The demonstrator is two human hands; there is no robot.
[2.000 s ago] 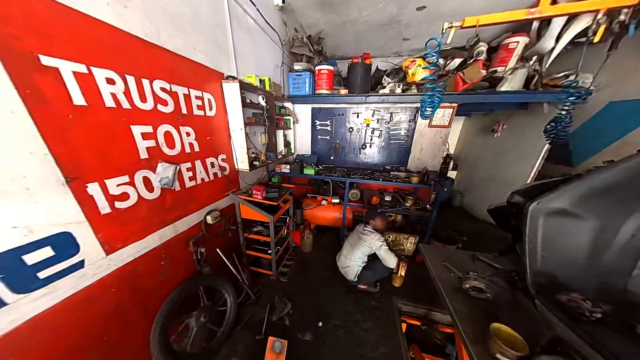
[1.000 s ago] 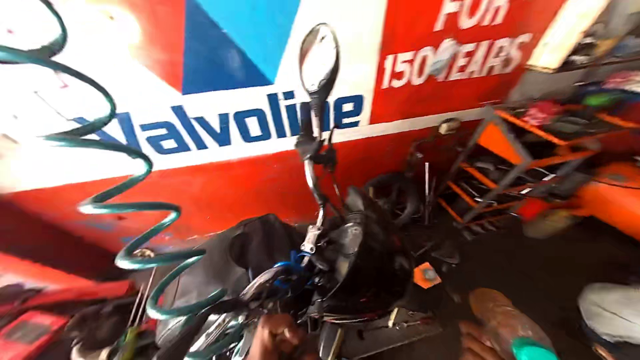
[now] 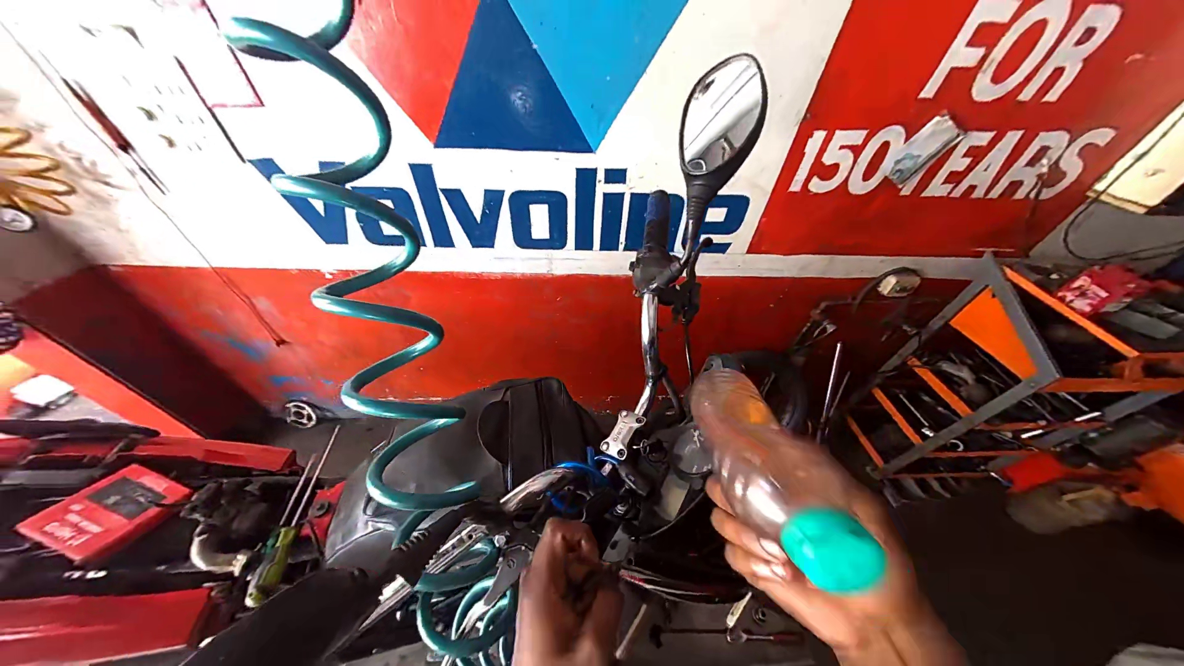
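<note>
My right hand (image 3: 795,546) grips a clear plastic bottle (image 3: 758,462) with a teal cap, tilted so the cap points toward me. My left hand (image 3: 569,592) is curled at the bottom centre, low over the front of a motorcycle; whether its fingers hold anything cannot be made out. Just ahead of both hands rise the motorcycle's chrome handlebar (image 3: 649,342), its clamp and a round-edged mirror (image 3: 724,116). The black seat (image 3: 481,435) lies beyond my left hand. A coiled teal air hose (image 3: 388,407) hangs down left of the handlebar, its lower loops beside my left hand.
An orange and grey metal rack (image 3: 1027,342) with tools stands at right. Red trays and a red case (image 3: 104,511) lie at left, near a green-handled screwdriver (image 3: 270,566). A wrench (image 3: 731,636) lies low, below the motorcycle. A painted wall (image 3: 518,324) stands behind.
The view has swung from the shop's back wall to the motorcycle and painted side wall. My right hand, with the bottle, has come up closer to the handlebar.
</note>
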